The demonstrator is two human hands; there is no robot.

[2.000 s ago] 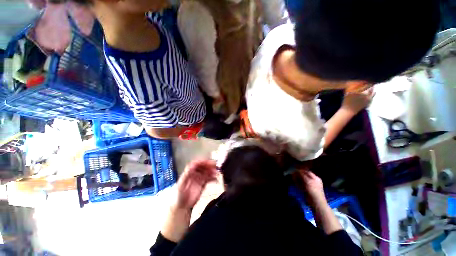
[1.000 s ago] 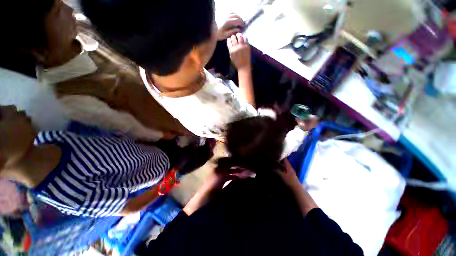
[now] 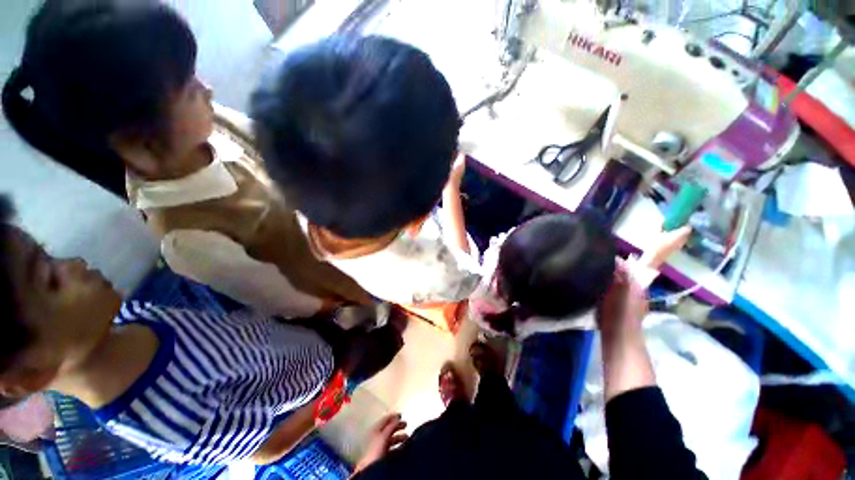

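Observation:
A small person (image 3: 558, 267) with dark hair stands in front of me, facing the sewing table. My right hand (image 3: 621, 295) lies against the right side of this person's head or shoulder; its fingers are partly hidden, so its grip is unclear. My left hand (image 3: 382, 439) is low, to the left, with fingers apart and nothing in it. The small person's arm reaches over the table to a green spool (image 3: 684, 206). Black-handled shears (image 3: 570, 157) lie on the bed of the cream sewing machine (image 3: 647, 70). A dark smartphone (image 3: 611, 187) lies beside them.
A person in white (image 3: 403, 267) stands at the table edge. A person in brown (image 3: 244, 230) and one in a striped shirt (image 3: 220, 375) stand at left. Blue crates (image 3: 314, 464) are low left. White cloth (image 3: 698, 384) and a red crate (image 3: 797, 450) are low right.
The view now takes in more of the machine. The small person's head is farther right, with an arm out over the table. My left hand has come away from this person; my right hand remains there.

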